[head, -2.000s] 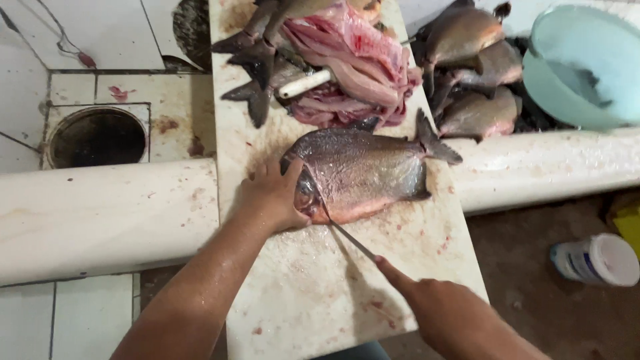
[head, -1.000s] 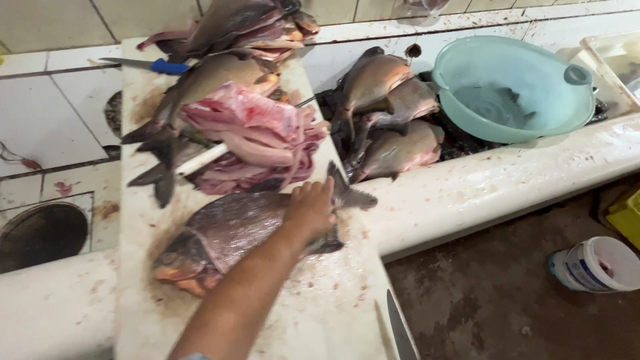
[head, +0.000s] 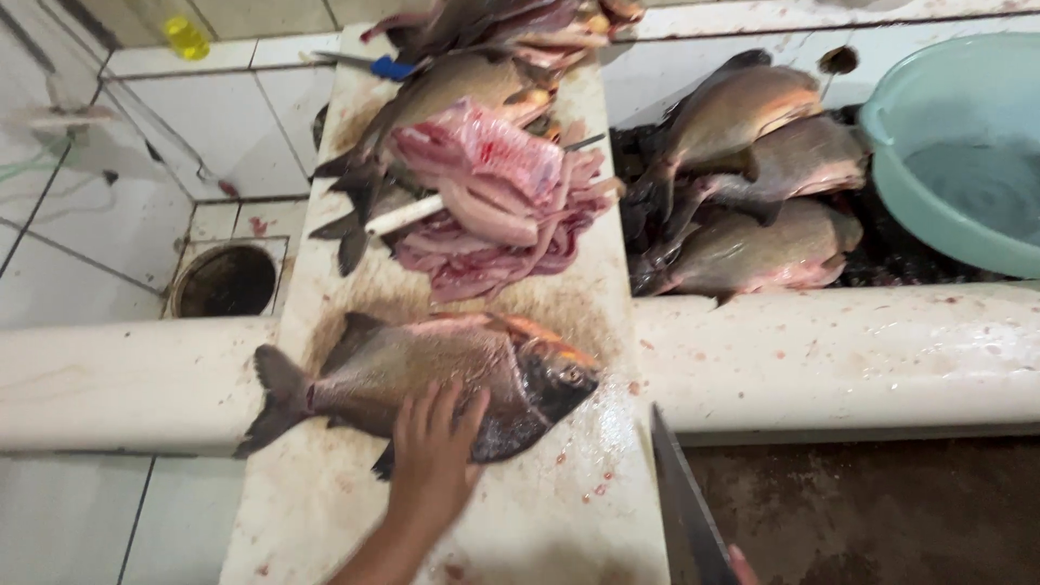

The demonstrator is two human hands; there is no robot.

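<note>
A whole dark fish (head: 422, 382) lies on its side across the white cutting board (head: 325, 520), head to the right, tail to the left, with a cut line behind its head. My left hand (head: 439, 447) rests on the fish's flank, fingers spread. Only a fingertip of my right hand (head: 741, 565) shows at the bottom edge, at the base of a long knife blade (head: 691, 496); the knife's handle is out of view. Above the fish lies a heap of pink fish flesh (head: 504, 195) with a white knife handle (head: 405, 214) against it. A blue-handled knife (head: 390, 68) lies farther back.
Several fish (head: 455, 89) are stacked at the board's far end. Headless-looking fish (head: 764, 244) lie in the dark trough at right, beside a light green basin (head: 886, 162) of water. A white rounded ledge (head: 829, 357) runs under the board. A round drain hole (head: 227, 280) is at left.
The fish has been turned around: its head, at the left before, now points right. My left hand has gone from near the tail to the flank. The knife stays on the right.
</note>
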